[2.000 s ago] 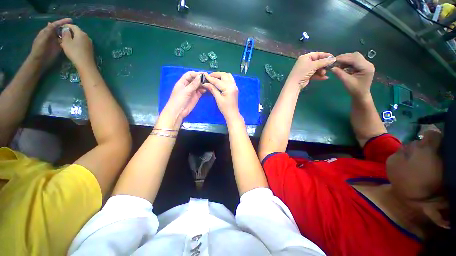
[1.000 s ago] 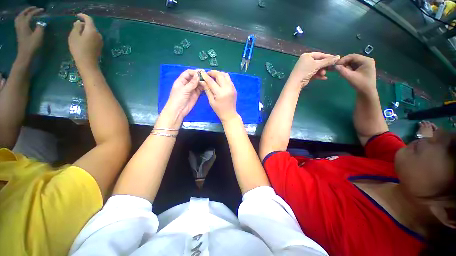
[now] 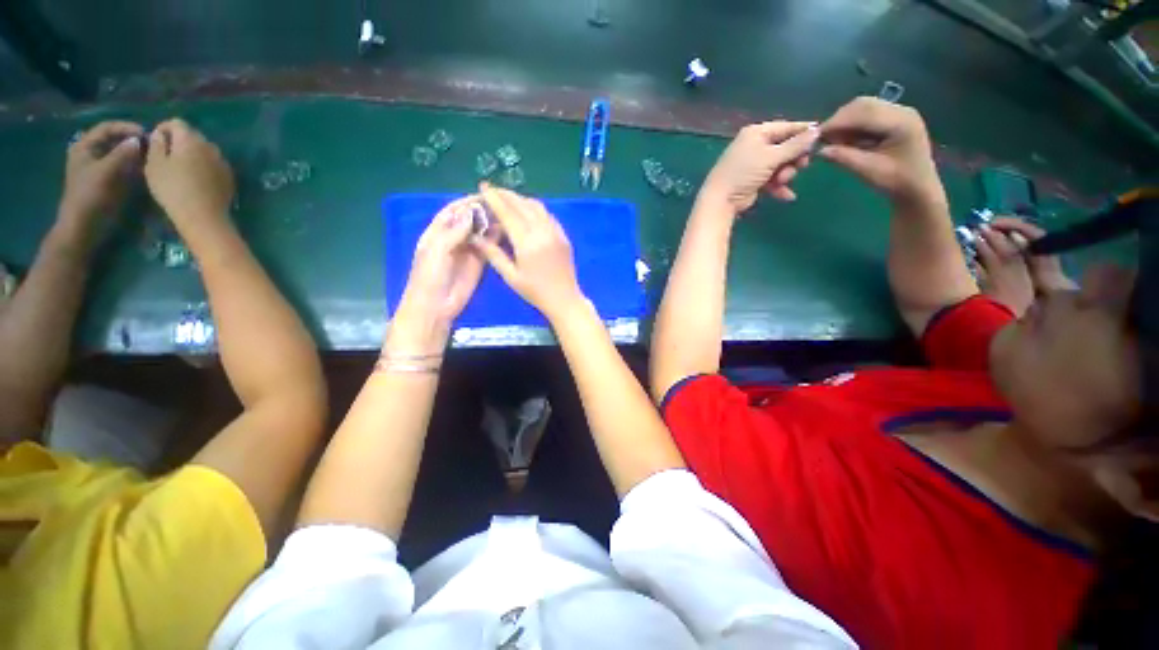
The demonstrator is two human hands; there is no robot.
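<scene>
My left hand [image 3: 445,260] and my right hand [image 3: 531,248] are together above the bright blue mat [image 3: 591,260]. Between their fingertips is a small housing [image 3: 479,221] with a silver-white edge and a dark middle. The left thumb and fingers grip it. The right fingers are beside and above it; fingers cover part of it, and I cannot tell if the right hand grips it. The thread snips [image 3: 595,142] with blue handles lie beyond the mat, points toward me. Clear plastic covers [image 3: 500,163] lie in a loose cluster beyond my hands.
More clear pieces lie on the green bench left [image 3: 286,174] and right [image 3: 665,177]. A worker in yellow sits left, a worker in red [image 3: 826,470] right, both handling small parts. Another hand [image 3: 1007,260] is at far right. White pieces [image 3: 697,70] sit on the dark line beyond.
The housing now shows its silver-white edge, and my right fingers are more extended. The view has shifted slightly. The left worker's hands came together. Another hand reached in at far right.
</scene>
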